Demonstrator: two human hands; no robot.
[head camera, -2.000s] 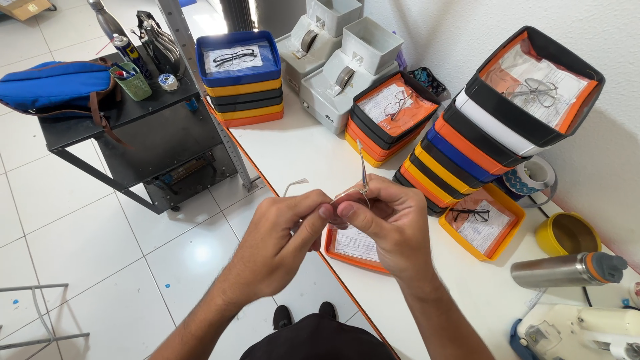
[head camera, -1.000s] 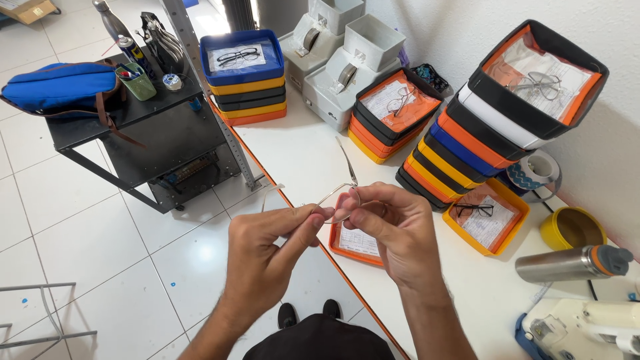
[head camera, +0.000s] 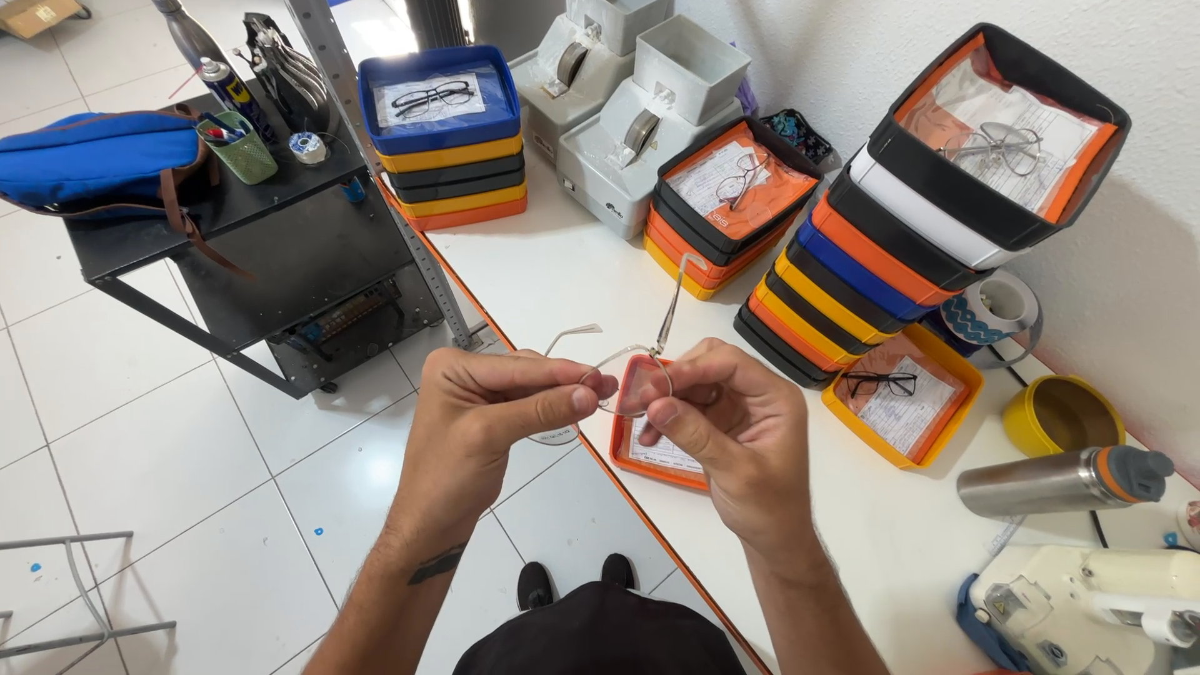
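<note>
A thin-rimmed pair of eyeglasses (head camera: 664, 319) is held up in front of me, between both hands. My left hand (head camera: 511, 398) pinches the frame near its middle with thumb and index finger, partly hiding it. One lens shows below those fingers. My right hand (head camera: 727, 412) grips the rim of the other lens at its outer side. One temple arm rises above the right fingers; the other sticks out above the left hand. Behind the right hand, an orange tray (head camera: 622, 441) holds a paper on the white table.
Stacked trays topped by a blue tray (head camera: 441, 141) stand at the back. A tall leaning stack with a black top tray (head camera: 975, 202), a yellow tray (head camera: 923, 455), a yellow bowl (head camera: 1041, 431) and a steel bottle (head camera: 1031, 487) are to the right. A black cart (head camera: 281, 234) stands left.
The glasses have turned in my fingers, and more of the rim now shows between my hands. My fingertips are a little farther apart than two seconds ago.
</note>
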